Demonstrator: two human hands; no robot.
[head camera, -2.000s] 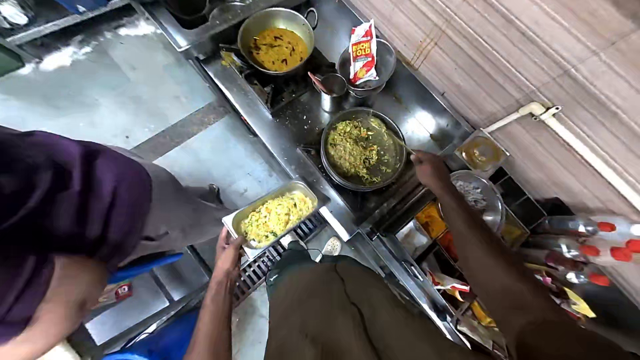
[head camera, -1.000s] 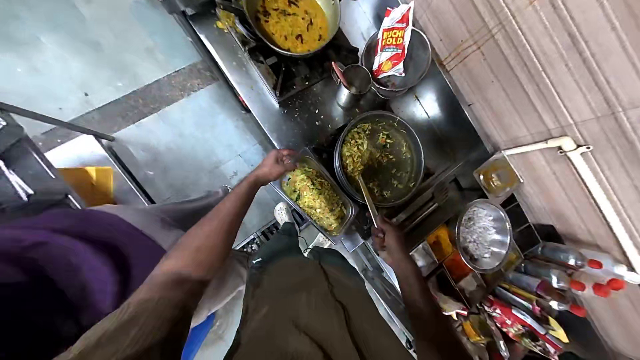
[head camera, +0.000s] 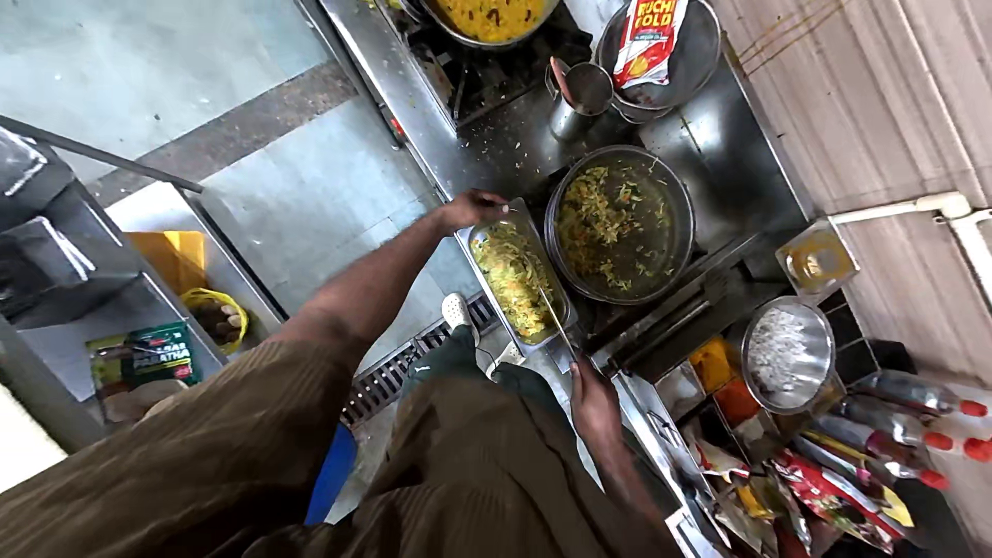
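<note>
My left hand (head camera: 474, 211) grips the far rim of a rectangular metal tray (head camera: 570, 316). Shredded yellow-green vegetables (head camera: 511, 275) fill much of the tray. My right hand (head camera: 595, 391) is closed around the handle of a long-handled spatula or spoon (head camera: 559, 329), whose front end lies in the vegetables and is hidden. Right beside the tray, a round metal pan (head camera: 655, 225) on the stove holds more of the same mix, mostly heaped on its left side.
Behind the pan stand a steel mug (head camera: 572, 116), a pot (head camera: 697, 58) with a red and white packet (head camera: 651, 43), and a pan of yellow food (head camera: 496, 19). A bowl of white shreds (head camera: 779, 356), spice compartments (head camera: 736, 399) and plastic bottles (head camera: 907, 391) are at right; a metal shelf (head camera: 232, 271) is at left.
The spatula or spoon has moved from the round pan into the tray with my right hand. The pan's contents have shrunk since the first frame. The person in purple is out of view.
</note>
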